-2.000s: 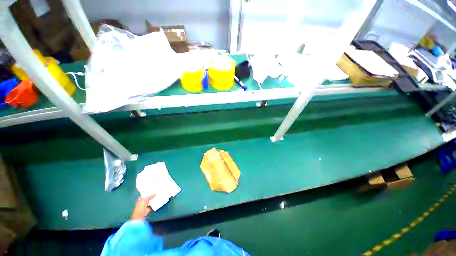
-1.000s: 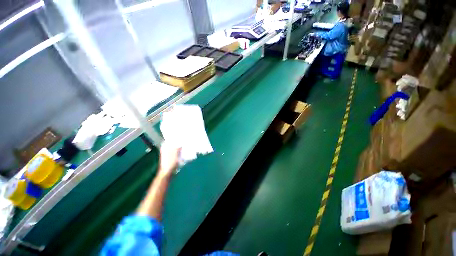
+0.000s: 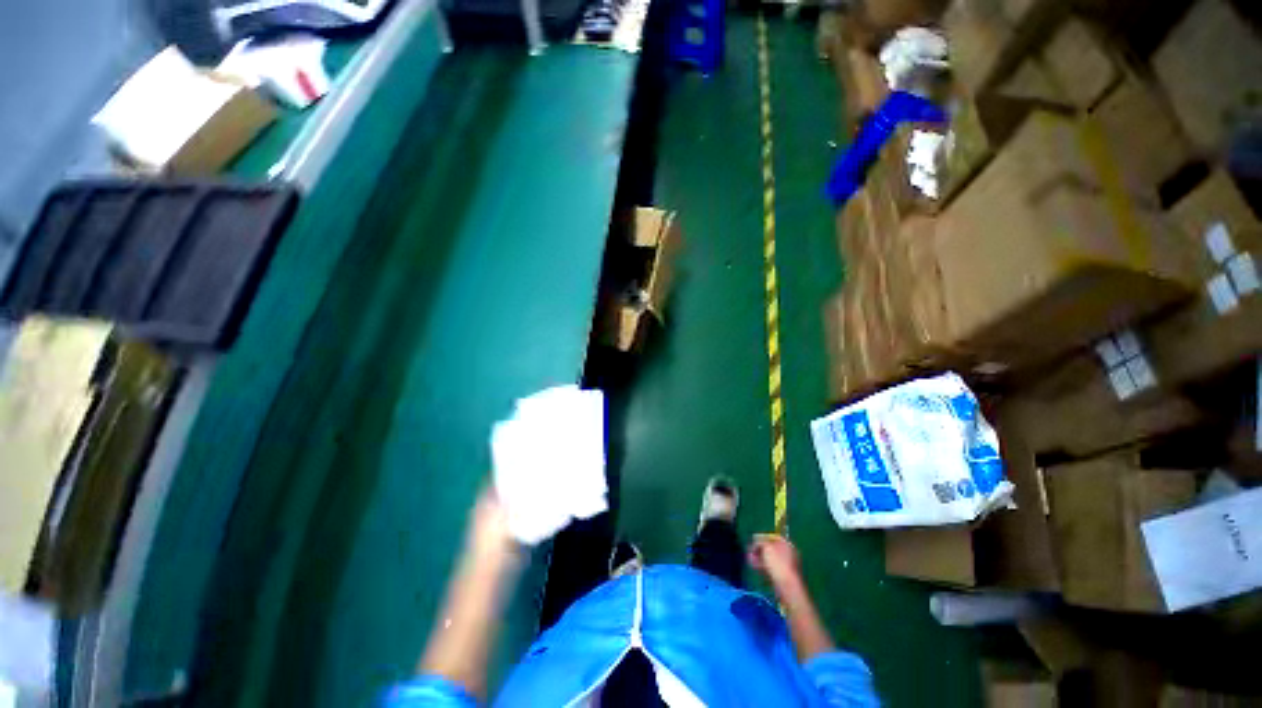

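Note:
My left hand [image 3: 494, 523] holds a small stack of white paper sheets or thin white bags [image 3: 552, 462] by its lower left edge, over the front edge of the green bench [image 3: 457, 263]. My fingers are mostly hidden under the stack. My right hand [image 3: 775, 553] hangs low at my right side, above the yellow-black floor tape. It is small in view; its fingers look curled, and nothing can be seen in it.
An open cardboard carton [image 3: 641, 284] stands on the floor against the bench. Stacked cartons [image 3: 1024, 249] line the right side, with a white and blue printed plastic bag [image 3: 913, 454] on them. A black tray [image 3: 152, 260] lies on the left shelf.
The view has turned right and down along the bench. My left hand has carried the white stack from the bench surface to its front edge. My right hand has come into view.

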